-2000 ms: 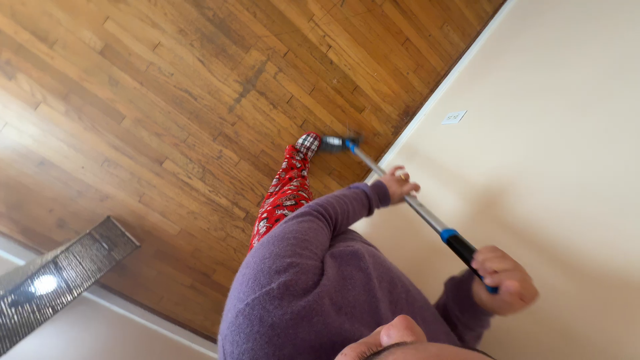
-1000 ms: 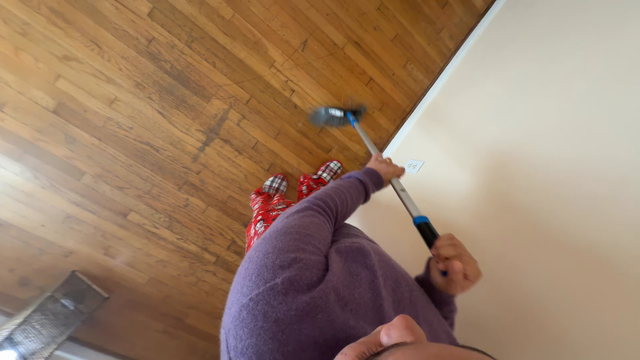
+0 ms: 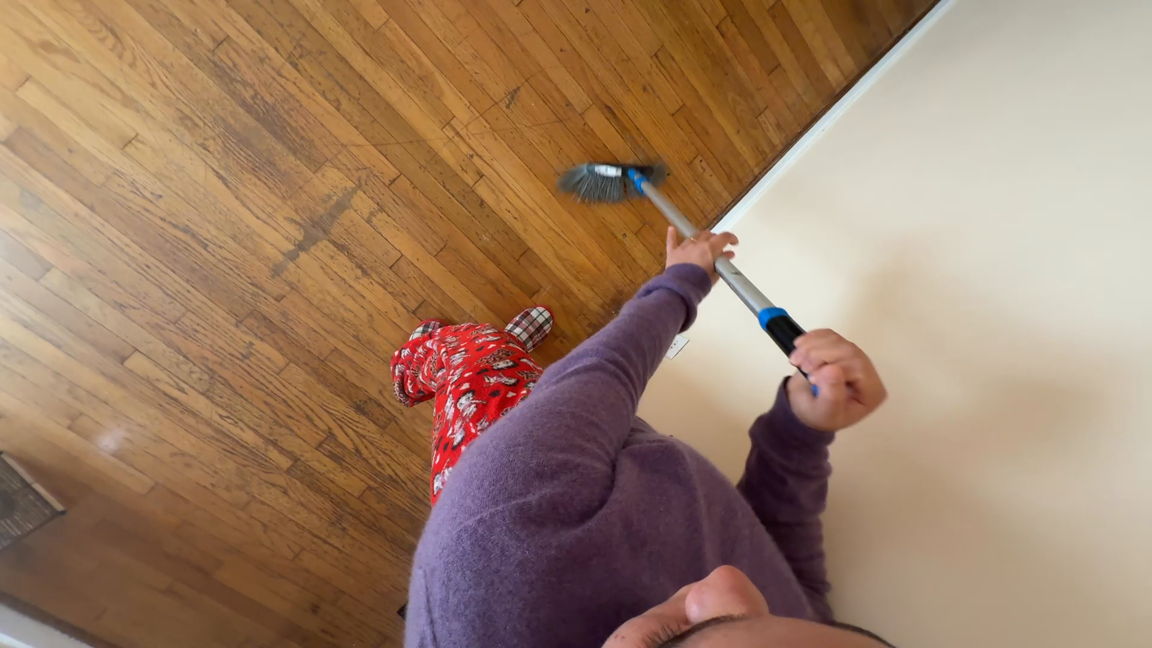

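A broom with a silver metal shaft (image 3: 745, 286) runs diagonally across the middle. Its grey-bristled head (image 3: 601, 182), slightly blurred, is at the wooden floor (image 3: 315, 162) near the wall. My left hand (image 3: 700, 252) is around the middle of the shaft, some fingers partly raised. At the upper end, my right hand (image 3: 839, 380) is closed on the black grip (image 3: 783, 331), with a blue tip just showing beneath it. Purple sleeves cover both arms. My plaid slippers (image 3: 531, 328) and red patterned trousers (image 3: 481, 378) show on the left of my body.
A beige wall (image 3: 990, 225) with a white baseboard (image 3: 832, 117) borders the floor on the right. A wall outlet (image 3: 678, 346) is partly hidden behind my left arm. At the lower left edge lies part of a dark ridged panel (image 3: 22, 504). Scuff marks darken the floorboards.
Both hands have kept hold of the broom while its head has moved along the floor away from my feet. My feet have shifted, and the view has moved too.
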